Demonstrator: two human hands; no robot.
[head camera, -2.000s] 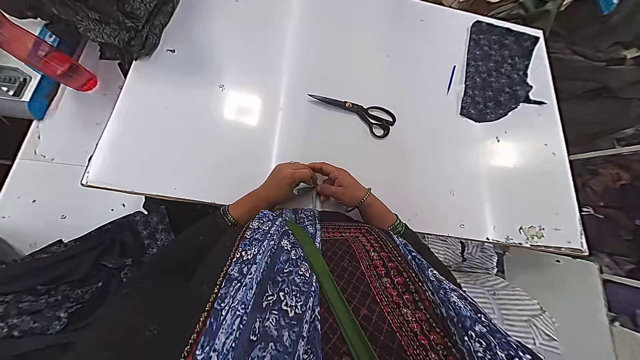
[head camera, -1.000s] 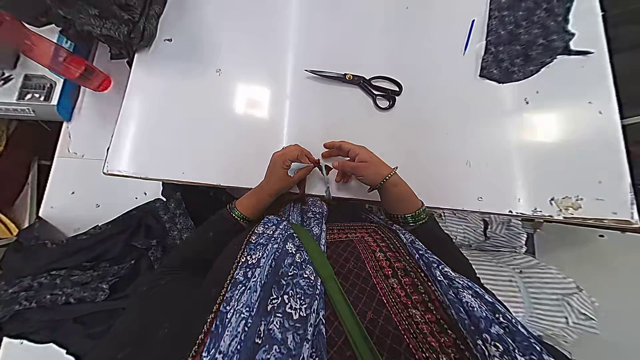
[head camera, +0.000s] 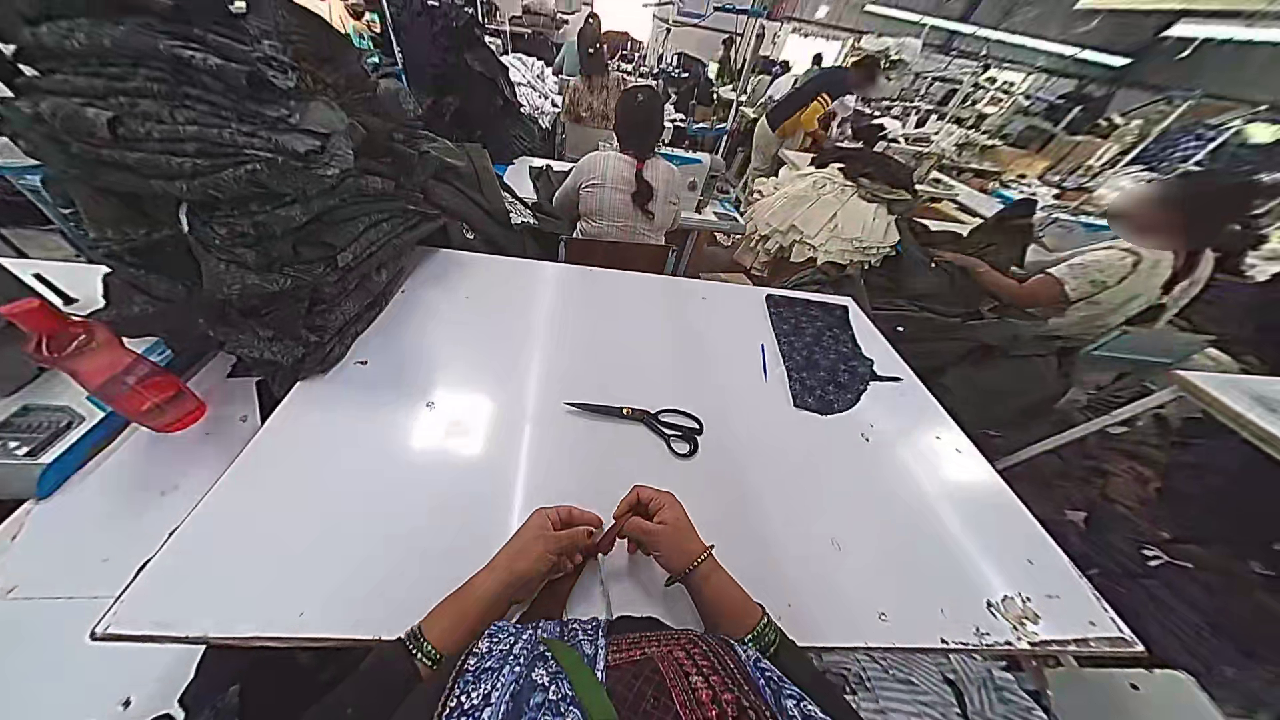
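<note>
My left hand (head camera: 550, 548) and my right hand (head camera: 655, 525) meet over the near edge of a white table (head camera: 330, 530). Between their fingertips is a small reddish-brown piece (head camera: 608, 537), pinched from both sides; what it is I cannot tell. A thin pale strip hangs below it. Beyond my hands lie black-handled fabric scissors (head camera: 650, 417), blades pointing left. Farther right are a blue pen-like stick (head camera: 764, 362) and a dark patterned fabric piece (head camera: 820, 355).
A tall pile of dark folded garments (head camera: 230, 180) rises at the left. Below it lies a red plastic bottle (head camera: 120, 375). One person (head camera: 620, 190) sits at a sewing machine beyond the table; another (head camera: 1100, 270) sits at the right by dark cloth. A cream fabric stack (head camera: 825, 220) stands behind.
The view has tilted up strongly, bringing in the room beyond the table. My hands are still together at the near edge; the scissors have stayed where they lay.
</note>
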